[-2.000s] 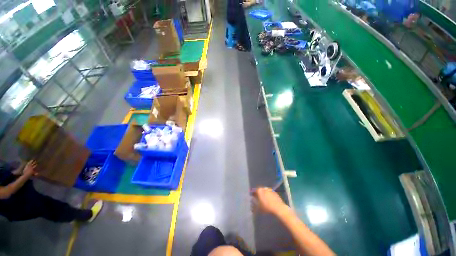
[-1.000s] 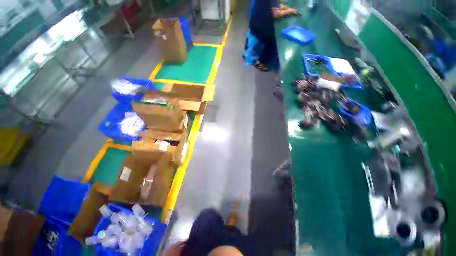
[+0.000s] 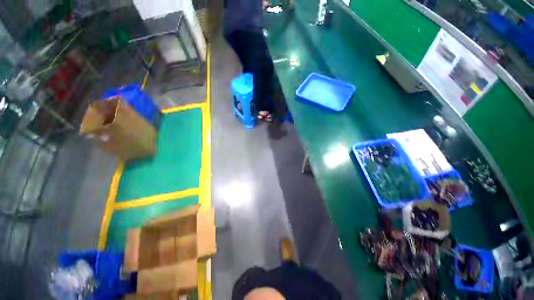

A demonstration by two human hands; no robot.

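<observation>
Neither of my hands can be made out. A rounded skin-coloured shape is cut off at the bottom edge beside dark clothing; I cannot tell what it is. Nearest on the green-topped bench [image 3: 331, 176] lies a loose pile of dark and reddish wire-like parts [image 3: 404, 255]. Behind it a blue tray [image 3: 393, 179] holds small dark and green parts. A pale container with dark pieces [image 3: 427, 218] stands between them. A smaller blue tray with dark contents [image 3: 474, 268] is at the lower right. A white sheet [image 3: 418, 151] lies beside the larger tray.
A person in dark clothes [image 3: 252, 53] stands at the bench's left edge ahead, by a blue stool [image 3: 242, 96]. A shallow blue tray [image 3: 325, 92] lies farther up the bench. An open carton [image 3: 170, 249] and a taller carton [image 3: 120, 129] stand left of the walkway.
The view has moved forward along the walkway; the trays and wire pile are nearer. The bare forearm and hand seen over the bench edge two seconds ago are out of view.
</observation>
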